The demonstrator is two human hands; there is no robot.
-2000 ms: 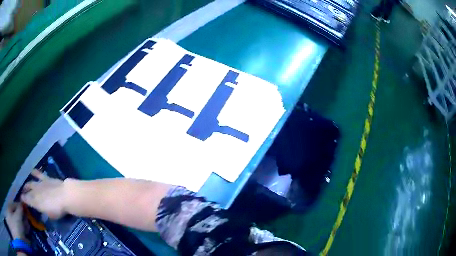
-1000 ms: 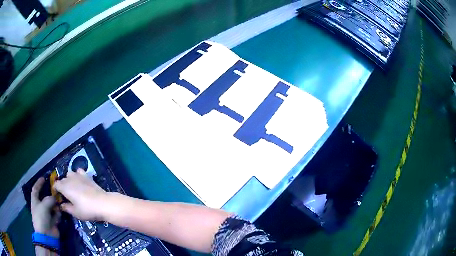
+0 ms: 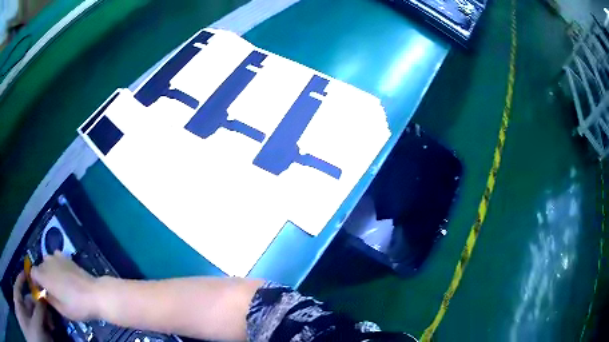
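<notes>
An open laptop base [image 3: 85, 242] lies at the lower left, tilted in view and cut off by the picture's edge. A silver-white fan [image 3: 53, 239] shows in it. My right hand [image 3: 65, 286] is over the base, its fingertips closed at an orange-yellow strip [image 3: 28, 268]. My left hand [image 3: 30, 314] is beside it at the picture's left edge, fingers close to the strip and partly hidden. A white liner sheet [image 3: 193, 194] lies beside the base with three black L-shaped pieces [image 3: 292, 130] and a black rectangle [image 3: 105, 135].
The green bench [image 3: 347, 40] has a pale metal edge. Another open laptop base [image 3: 449, 17] is at its far end. A dark bin [image 3: 417, 194] with white scraps stands right of the bench. Yellow-black floor tape [image 3: 491, 177] and a white rack [image 3: 591, 100] are farther right.
The view swung right and back left, shifting the whole scene. Both hands stay at the orange-yellow strip in the base. The blue band on my left wrist no longer shows.
</notes>
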